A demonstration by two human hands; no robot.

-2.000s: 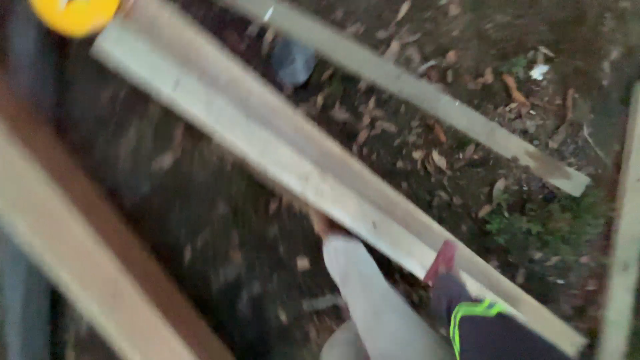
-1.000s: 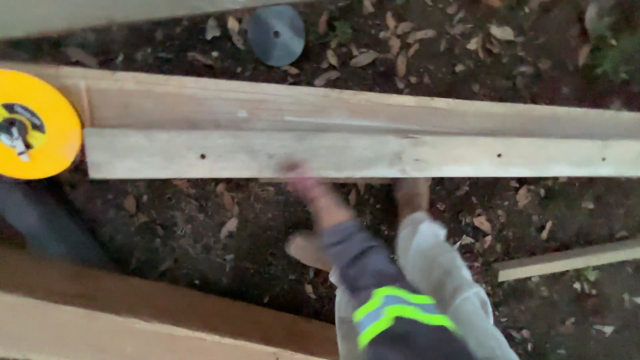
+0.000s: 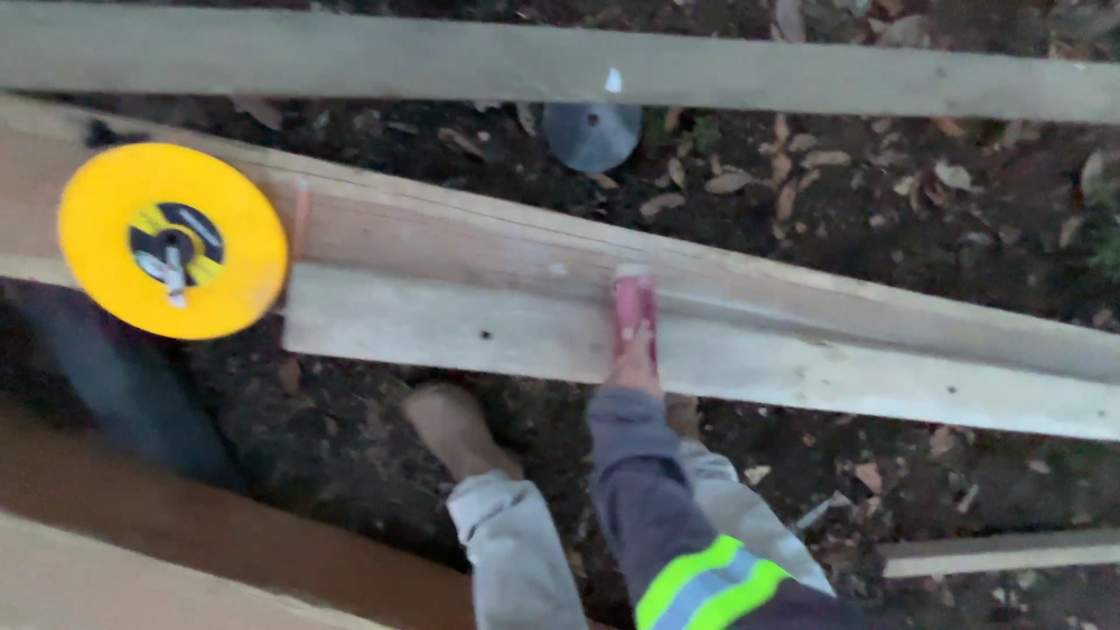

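My right hand (image 3: 636,337), in a dark sleeve with a bright reflective band, reaches over a pale wooden board (image 3: 542,337). Something pink-red shows at the hand; blur hides whether it is a glove or a held object, and the fingers are unclear. The board lies along a wider wooden plank (image 3: 420,223), and dark holes or nail heads dot its face. A yellow measuring tape reel (image 3: 245,254) with a crank handle rests on the plank, just left of the board's end. My left hand is out of view.
A grey metal disc (image 3: 593,144) with a centre hole lies on leafy soil, partly behind a long timber (image 3: 350,57). Another large timber (image 3: 131,569) crosses the lower left, and a short wood strip (image 3: 1006,553) lies at lower right. My boots (image 3: 451,424) stand below the board.
The view has swung, and the boards lie closer to level than two seconds ago. My right hand has moved from the board's lower edge to farther across it since one second ago.
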